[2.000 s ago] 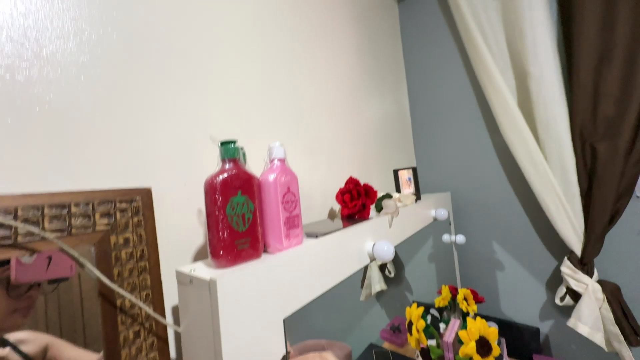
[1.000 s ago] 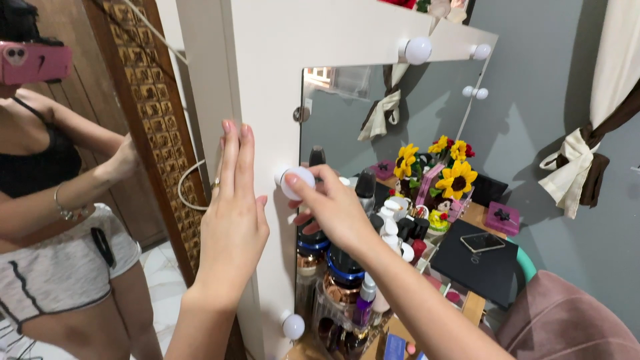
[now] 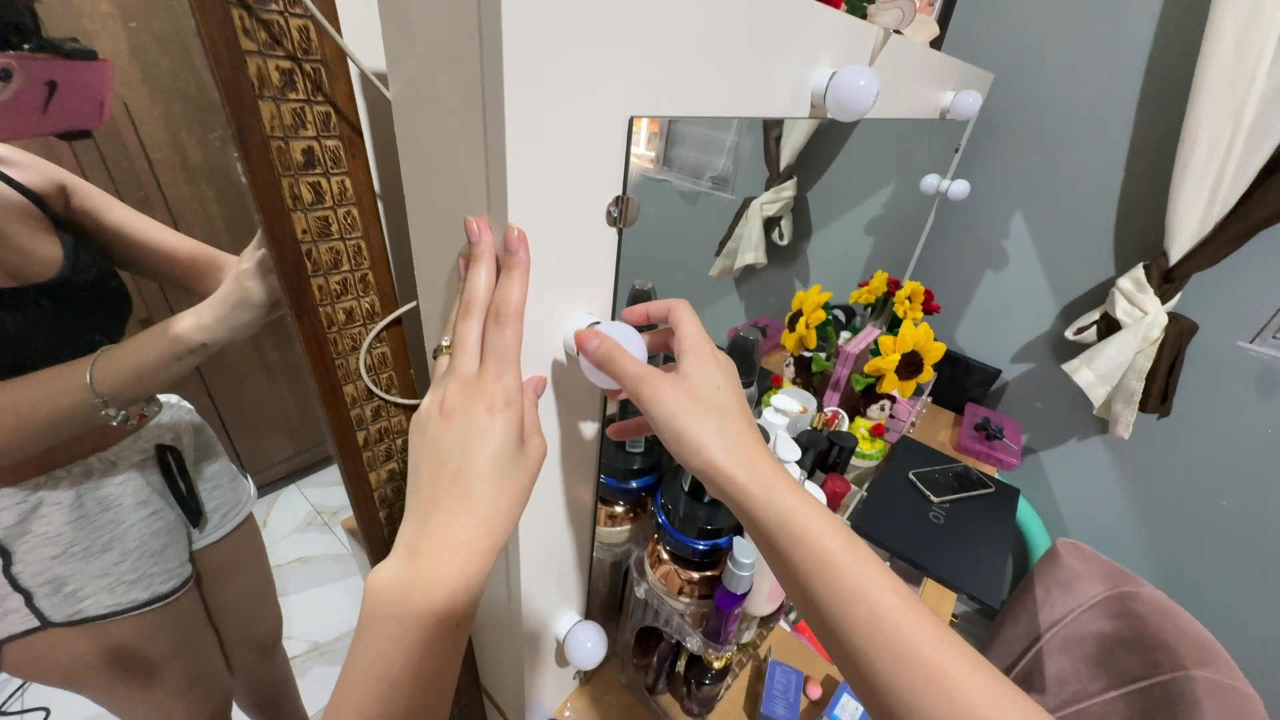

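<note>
My left hand [image 3: 478, 400] rests flat against the edge of the white vanity mirror frame [image 3: 545, 150], fingers pointing up and a ring on one finger. To its right, my right hand [image 3: 670, 385] has its thumb and fingers around a round white light bulb [image 3: 612, 356] in a socket on the frame's left side. Another bulb [image 3: 584, 643] sits lower on the same side, and more bulbs [image 3: 852, 93] line the top. The mirror glass [image 3: 850, 210] reflects a tied curtain.
Cosmetic bottles and jars [image 3: 695, 520] crowd the vanity top below my right forearm. Sunflowers [image 3: 905, 358], a black laptop [image 3: 930, 510] with a phone [image 3: 951, 482] on it, and a pink chair [image 3: 1120, 640] are at right. A wood-framed mirror [image 3: 310, 200] stands at left.
The view swung down from the frame's top between the first two frames, and both hands came into view. Since one second ago, my right hand's fingers have spread more around the bulb.
</note>
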